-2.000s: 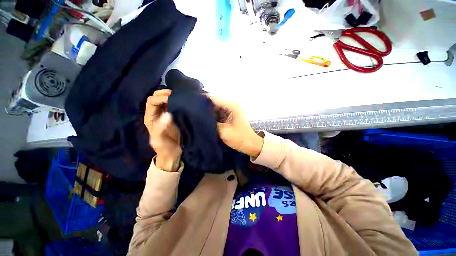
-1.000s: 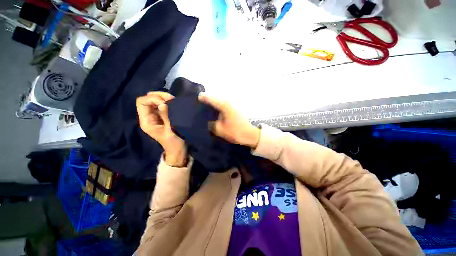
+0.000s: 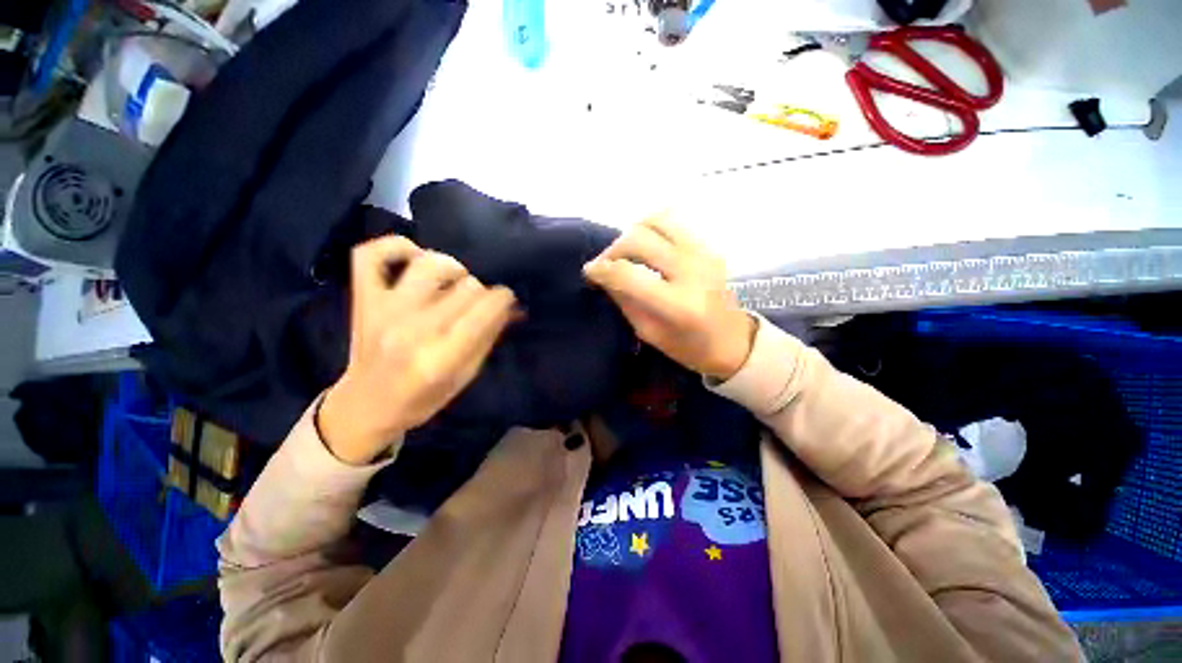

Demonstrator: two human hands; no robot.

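A large dark navy garment (image 3: pixel 279 168) lies over the left part of the white table and hangs down over its front edge towards my lap. My left hand (image 3: pixel 421 330) is over the garment with its fingers curled. It is slightly blurred, and I cannot tell whether it grips the cloth. My right hand (image 3: pixel 668 292) pinches the right edge of the garment between thumb and fingers, near the table's front edge.
Red-handled shears (image 3: pixel 923 91) and orange-handled snips (image 3: pixel 793 121) lie on the white table (image 3: pixel 1037 194). A ruler strip (image 3: pixel 959 276) runs along its front edge. A grey motor housing (image 3: pixel 81 201) stands at left. Blue crates (image 3: pixel 1147 421) with dark cloth stand below on both sides.
My hands have moved apart. My left hand has turned palm down over the cloth, and my right hand has shifted right. The bunched cloth between them is now spread wider.
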